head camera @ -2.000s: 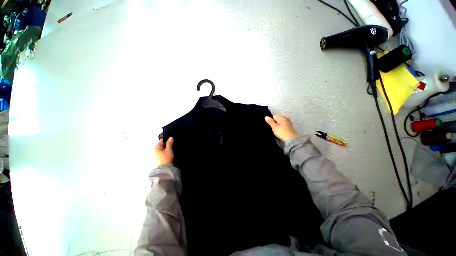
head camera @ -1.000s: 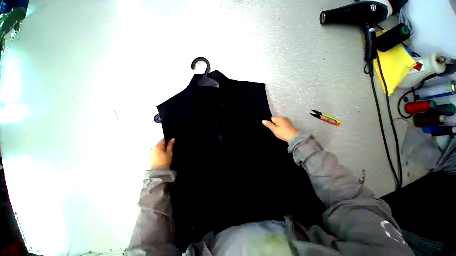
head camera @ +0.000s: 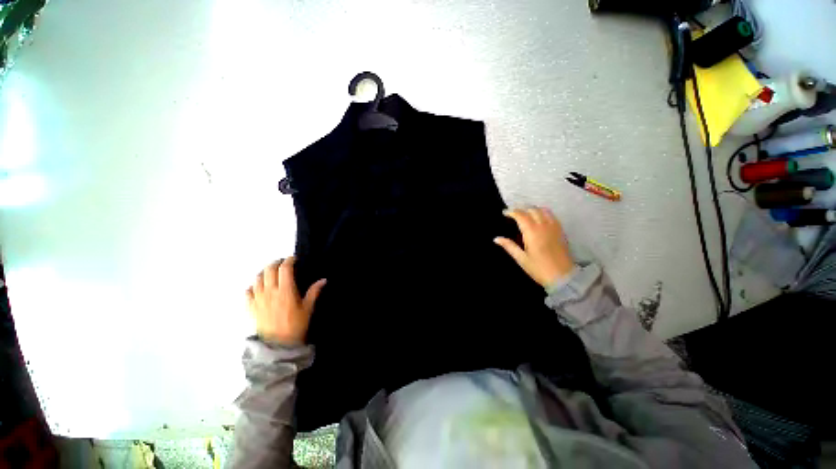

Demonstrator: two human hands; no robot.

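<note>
A black sleeveless vest (head camera: 403,275) with a short stand collar lies on the table, its collar pointing away from me. A black hanger (head camera: 367,90) is inside it; its hook sticks out above the collar and one end shows at the left armhole. My left hand (head camera: 282,300) rests at the vest's left side, thumb over the cloth. My right hand (head camera: 541,243) is at the right side below the armhole, thumb and fingers spread at the edge. Details on the black front are too dark to make out.
Yellow-red thread snips (head camera: 594,186) lie right of the vest on the pale table (head camera: 137,229). At the far right are a yellow sheet (head camera: 724,92), a red spool (head camera: 768,170), other spools and black cords (head camera: 701,211). Part of a black dryer shows at the top.
The vest and hanger sit higher in the view. Both hands have moved lower along the vest's sides, and their fingers have spread from a pinch on its edges.
</note>
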